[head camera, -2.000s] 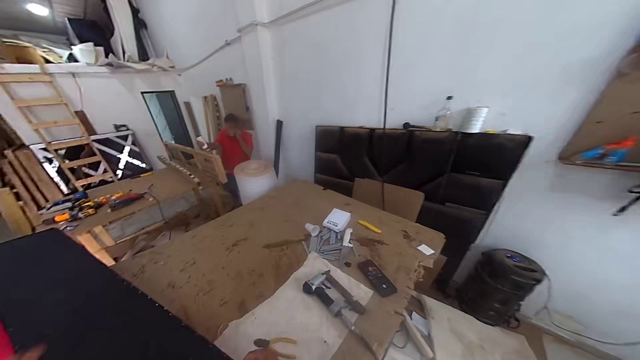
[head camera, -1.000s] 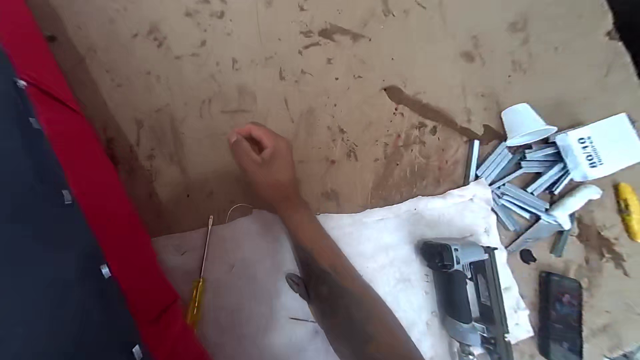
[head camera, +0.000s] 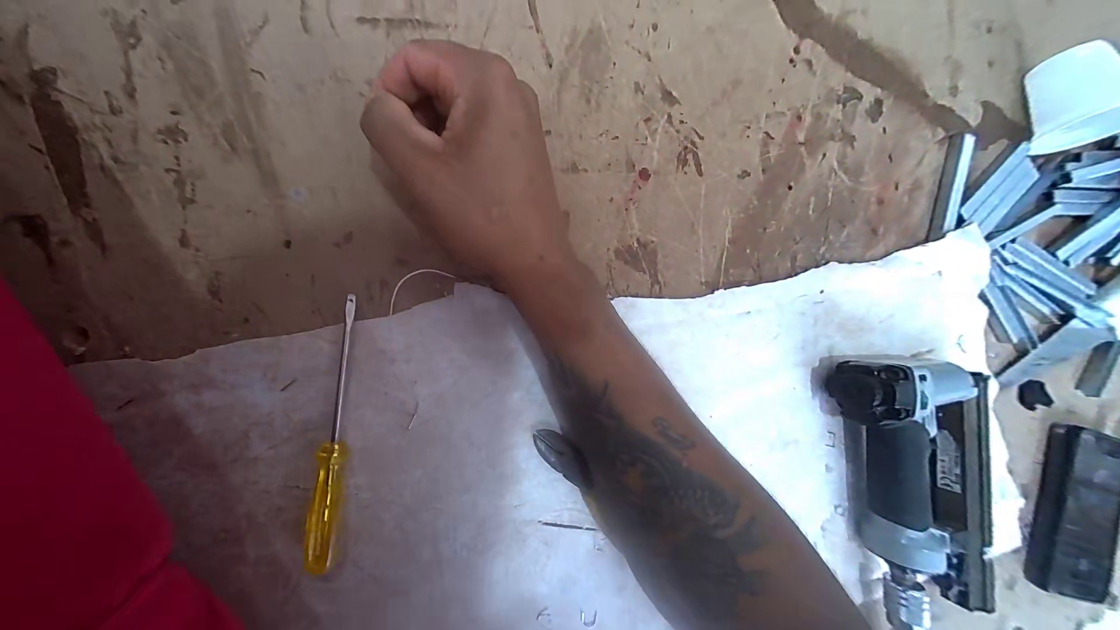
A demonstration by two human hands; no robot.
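Observation:
My right hand (head camera: 477,140) rests in a loose fist on the stained wooden tabletop (head camera: 289,175), its fingers curled with nothing visible in them. The tattooed forearm crosses a white cloth (head camera: 437,490) and partly covers a dark-jawed tool (head camera: 560,455). Left of the forearm, a flathead screwdriver (head camera: 326,507) with a yellow handle lies on the cloth. A thin pale thread (head camera: 420,271) curves near the wrist. To the right, a pneumatic staple gun (head camera: 910,472) lies on its side. My left hand is out of view.
Red fabric (head camera: 79,490) fills the lower left. At the right are strips of staples (head camera: 1006,197), a white plastic cup (head camera: 1074,96) and a dark phone (head camera: 1074,516). Loose staples (head camera: 588,618) are scattered on the cloth.
The view has swung down from the room to the tabletop and then come closer. Between the last two frames the fist keeps its shape and its place on the wood.

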